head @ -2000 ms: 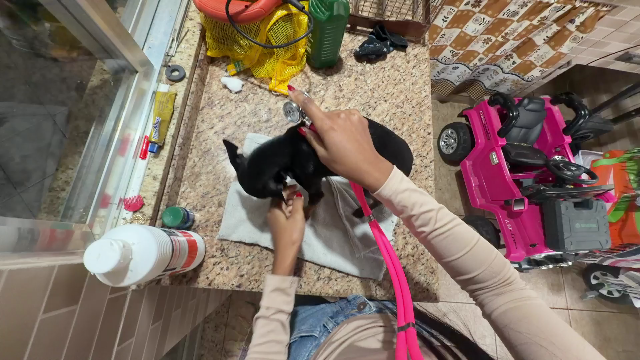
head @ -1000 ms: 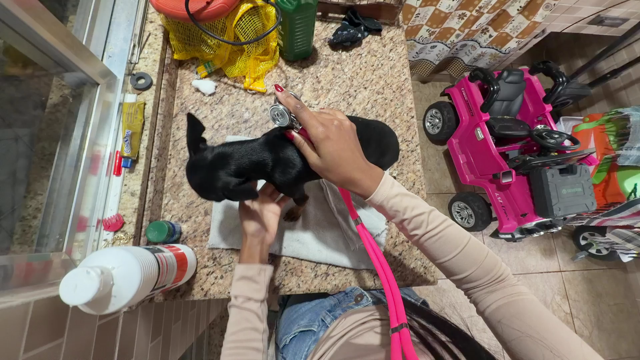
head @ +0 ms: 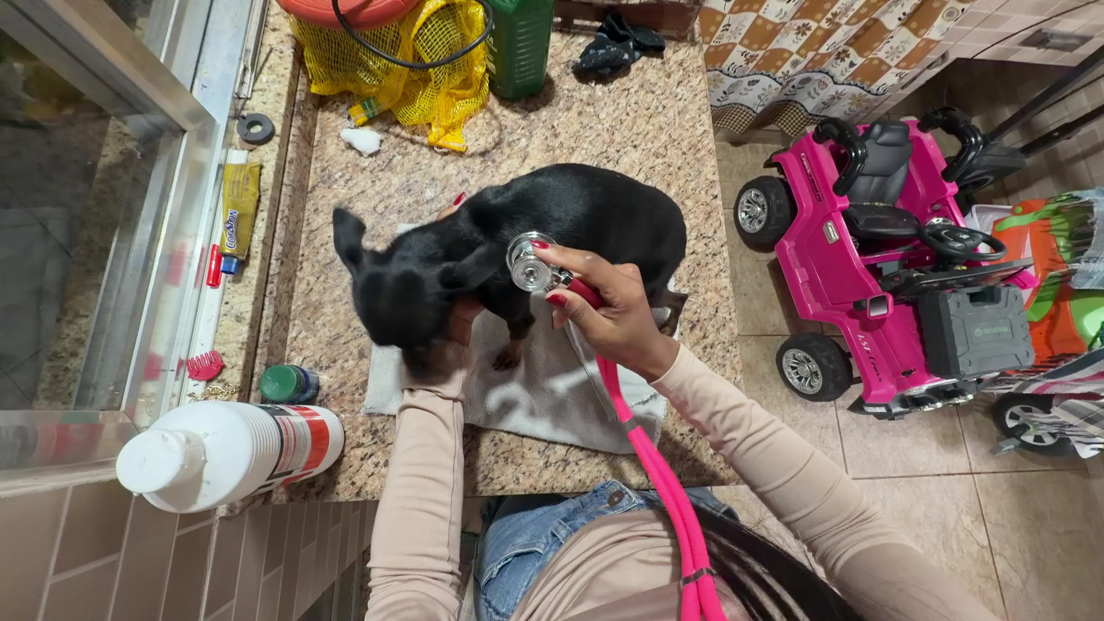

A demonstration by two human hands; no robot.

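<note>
A small black dog stands on a pale towel on the granite counter, its blurred head lowered at the left. My right hand grips the metal chest piece of a stethoscope between thumb and fingers, close to the dog's shoulder. Pink stethoscope tubing runs down from that hand past my torso. My left hand reaches beneath the dog's head and chest; the dog covers most of it, with a red fingertip showing beyond its back.
A large white bottle and a green-capped jar stand at the counter's left edge. Behind the dog are a yellow mesh bag, a green container and a dark cloth. A pink toy car is on the floor at right.
My right hand has moved off the dog's back to its near shoulder side, bringing the chest piece along. My left hand is now more hidden under the dog.
</note>
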